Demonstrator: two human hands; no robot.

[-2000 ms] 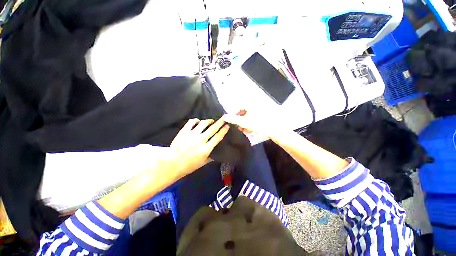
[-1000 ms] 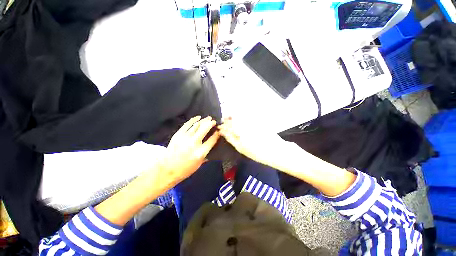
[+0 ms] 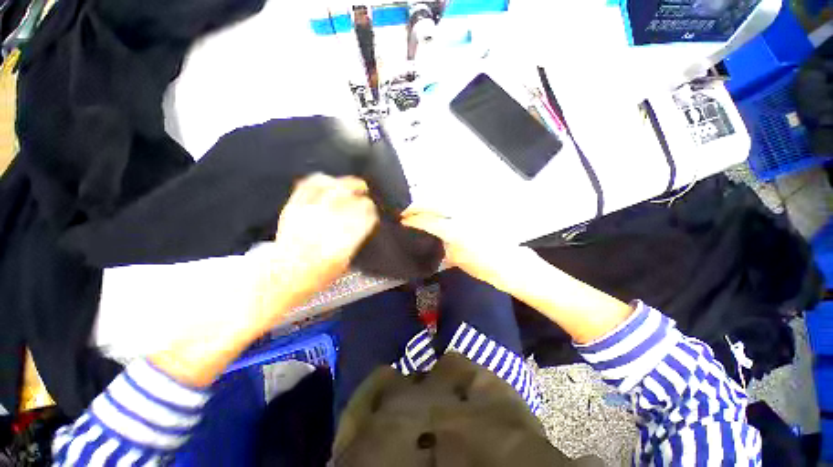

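The black garment (image 3: 228, 173) lies across the left of the white sewing table, one tube reaching to the presser foot and needle area (image 3: 373, 105). My left hand (image 3: 327, 219) is closed on the black cloth in front of the needle, slightly blurred. My right hand (image 3: 448, 239) holds the folded end of the cloth at the table's front edge, its fingers partly hidden by the cloth. The cloth edge at the needle is too small to make out.
A smartphone (image 3: 505, 125) and thin coloured sticks (image 3: 553, 111) lie right of the needle. Dark straps (image 3: 659, 146) cross the table edge. A black garment pile (image 3: 676, 255) is at the right. Blue crates (image 3: 776, 128) stand at the far right. The control panel (image 3: 685, 20) is at the top.
My left hand has gone from flat on the cloth to a closed grip and moved slightly up. The cloth end now shows beside my right hand. The camera view has shifted a little.
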